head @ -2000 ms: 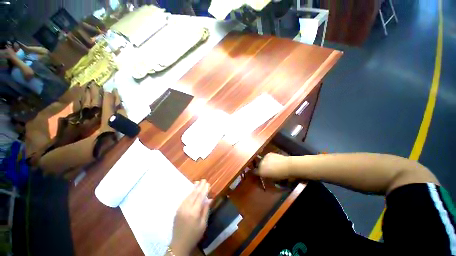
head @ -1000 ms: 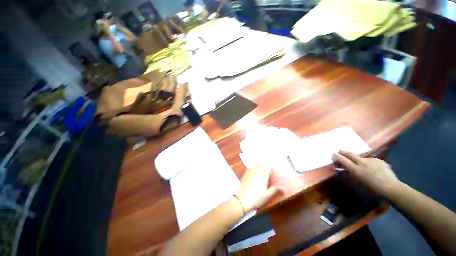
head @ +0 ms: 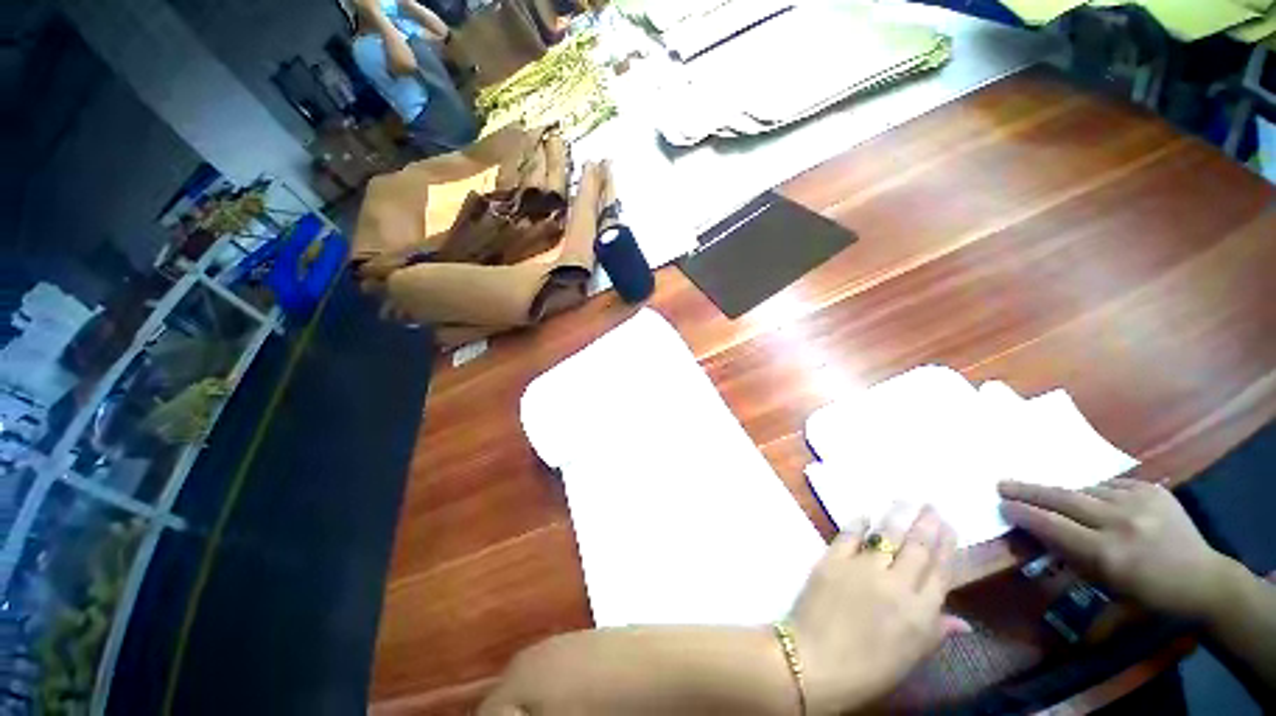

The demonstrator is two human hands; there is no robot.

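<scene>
White paper pieces (head: 910,434) with rounded and notched outlines lie on the brown wooden desk. My left hand (head: 875,609), with a ring and a bracelet, lies with its fingers on their near edge. My right hand (head: 1119,539) rests on their right part; whether its fingers pinch a sheet cannot be told. A white paper stack (head: 672,490) with top pages curled back lies left of the pieces, beside my left forearm.
An open drawer (head: 1078,609) with small dark items is under the desk's front edge. A dark flat rectangle (head: 770,252), a black rounded object (head: 624,263) and a brown leather pile (head: 476,252) lie beyond the stack. Pale sheets (head: 812,77) and a person (head: 406,70) are farther off.
The view has swung right. My right hand left the drawer and came onto the white pieces. My left hand moved from the stack onto them. The pieces now overlap more closely.
</scene>
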